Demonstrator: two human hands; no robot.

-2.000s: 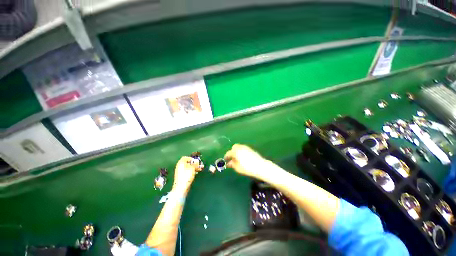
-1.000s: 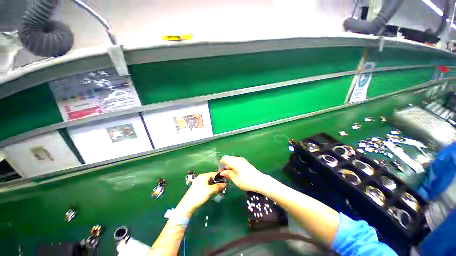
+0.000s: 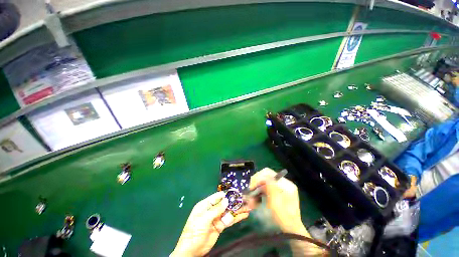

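My left hand holds a round silver and dark unit by its edge, with gold bits at its upper rim. My right hand is closed around a thin dark tool, perhaps tweezers, at the unit's right side. The tool's tip is blurred. Behind the unit a small black parts box holds tiny white specks. Its near part is hidden by the unit and my hands.
Stacked black compartment trays with rings stand right of my hands. Clear plastic lies at lower right. Units lie on the green belt at left, near a white card. A blue-sleeved person is at right.
My hands have moved nearer to me, below the small parts box. The unit is now in my left hand, and the dark tool shows in my right hand.
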